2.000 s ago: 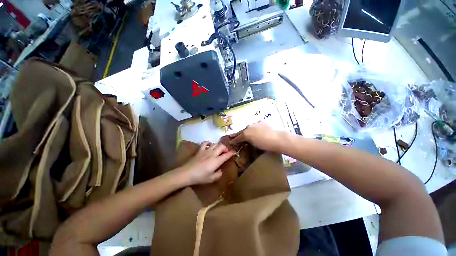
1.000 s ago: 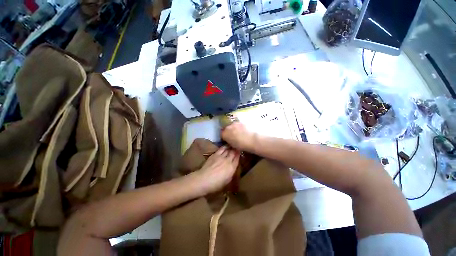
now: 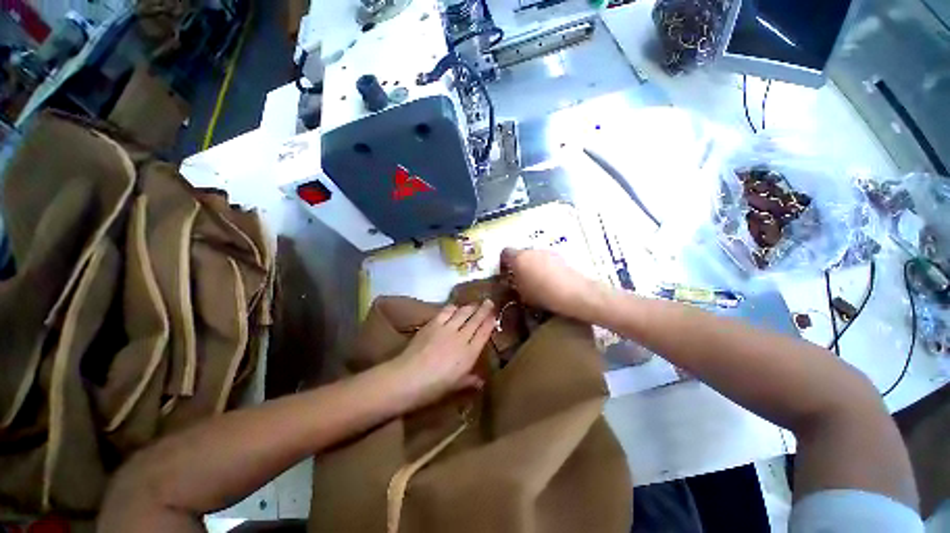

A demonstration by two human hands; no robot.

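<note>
A brown bag body (image 3: 542, 437) lies open over the front edge of the table, with a pale seam edge (image 3: 415, 468) down its front. My left hand (image 3: 450, 349) lies flat on its upper left part, fingers pointing at a small metal ring (image 3: 504, 315). My right hand (image 3: 536, 281) pinches the bag's upper edge just right of the ring; its fingertips are partly hidden. The edge lies on the white sewing plate (image 3: 401, 279), a little in front of the yellow presser clamp (image 3: 461, 251) under the pattern sewer (image 3: 401, 172).
Brown bag bodies (image 3: 156, 302) are heaped at left. A clear bag of tabs (image 3: 771, 213) lies at right, with a fuller one (image 3: 688, 36) beside the screen (image 3: 789, 31). A dark curved tool (image 3: 622, 185) and a yellowish tool (image 3: 700, 296) lie right of the plate.
My right hand has moved from near the clamp back right and towards me, onto the bag's edge. My left hand has flattened out more. The camera view has shifted slightly.
</note>
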